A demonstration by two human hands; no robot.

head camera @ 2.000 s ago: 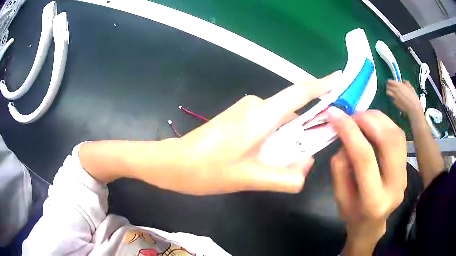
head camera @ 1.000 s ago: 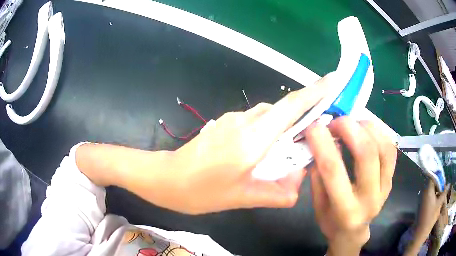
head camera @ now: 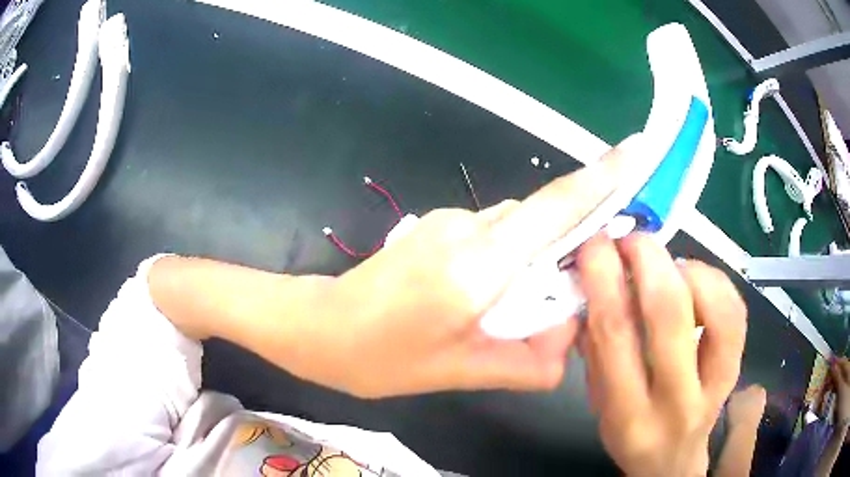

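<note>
My left hand (head camera: 438, 298) is shut on a white housing shell (head camera: 673, 70) that points up and right over the pale rail. A blue battery cell (head camera: 673, 168) sits in the shell's open side. My right hand (head camera: 652, 345) is at the shell just below the battery's lower end, fingertips bent onto the inside. A small pale piece (head camera: 621, 226) shows between the fingertips and the battery. The fingers hide what they touch there. Red lead wires (head camera: 349, 250) with pale plugs stick out beyond my left hand on the black bench.
Two curved white arms (head camera: 104, 121) lie at the left bench edge. A thin dark shaft (head camera: 470, 184) and tiny white bits (head camera: 539, 162) lie beyond my left hand. White units (head camera: 778, 177) lie on the green belt (head camera: 559, 56). Another person's hand (head camera: 746, 406) is at the lower right.
My right fingertips have closed in over the wires below the battery, which now hardly show. The shell has shifted slightly. On the right, the belt units and the other person's hands have moved.
</note>
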